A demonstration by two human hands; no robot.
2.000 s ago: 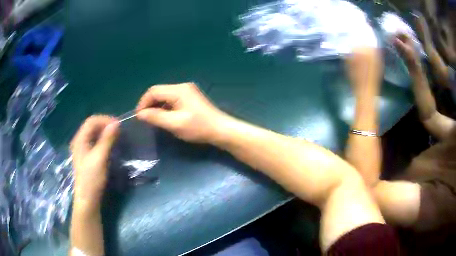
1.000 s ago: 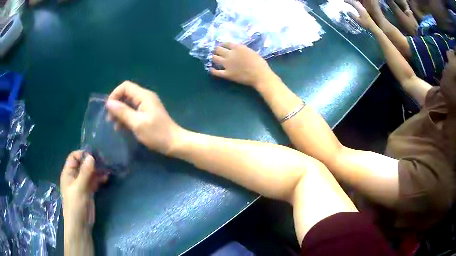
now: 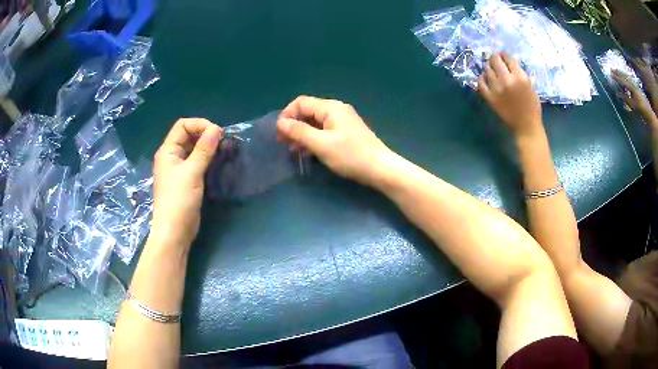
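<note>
A clear zip-lock bag (image 3: 252, 162) is stretched between my two hands above the green tabletop. My left hand (image 3: 180, 169) pinches its left upper part between thumb and fingertips. My right hand (image 3: 335, 137) pinches its right upper corner. A small dark line shows in the bag near my left thumb; what it is cannot be told. A loose heap of clear bags (image 3: 86, 180) lies to the left of my left hand.
A blue bin (image 3: 112, 25) stands behind the left heap. A white power strip (image 3: 63, 337) is at the lower left. At the upper right a neighbour's hand (image 3: 512, 94) rests at a dense bag pile (image 3: 548, 54). The glossy green table (image 3: 325, 267) has a curved front edge.
The view has turned left, showing more of the left heap and the power strip. The bag, upright between my hands a second ago, is now held sideways, with my left hand raised.
</note>
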